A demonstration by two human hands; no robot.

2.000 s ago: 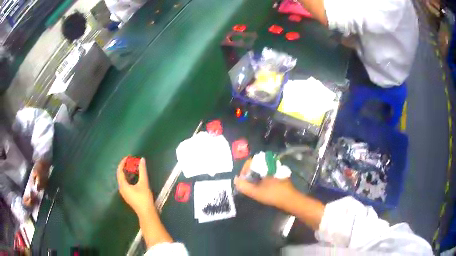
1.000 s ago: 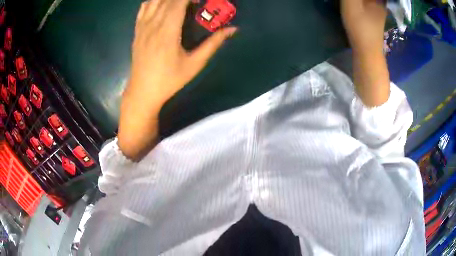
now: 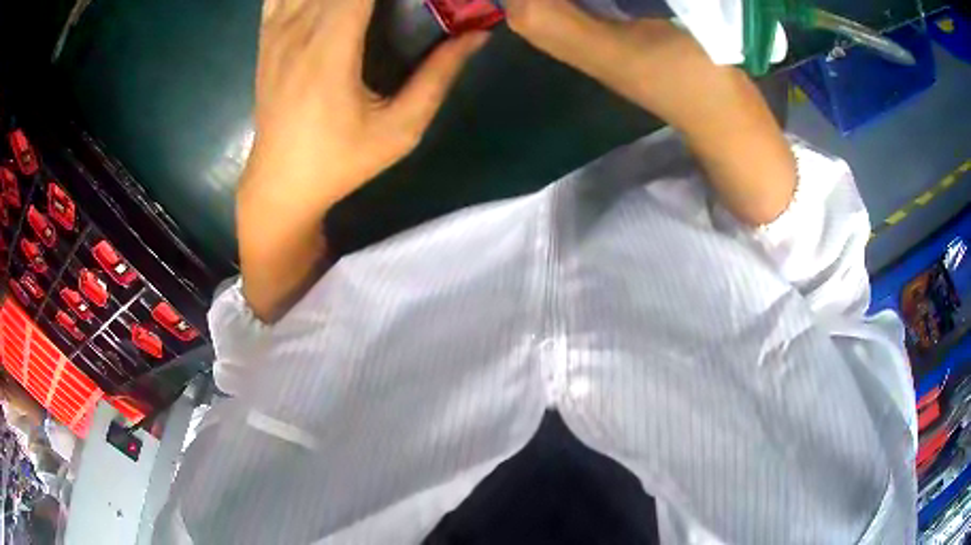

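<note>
A red housing (image 3: 465, 13) lies at the top edge of the picture, partly cut off. My left hand (image 3: 330, 106) is on its left side, with the thumb reaching to its lower edge. The fingertips are cut off by the top edge. My right hand (image 3: 575, 32) is at the housing's right side, partly cut off at the top. It holds the dispensing syringe, whose white wrap and green cap (image 3: 760, 34) show above the wrist. The syringe tip is hidden or out of the picture.
A black blister tray (image 3: 117, 309) with several red housings is at the left, beside a red-orange crate (image 3: 48, 362). The green cap's air hose (image 3: 852, 32) runs right, above a blue bin (image 3: 873, 85). A grey box (image 3: 107, 490) stands lower left. My striped smock fills the lower middle.
The view has tipped down from the bench to my smock. My right hand has moved left to the red housing with the syringe. The housing now sits higher, at the picture's top edge.
</note>
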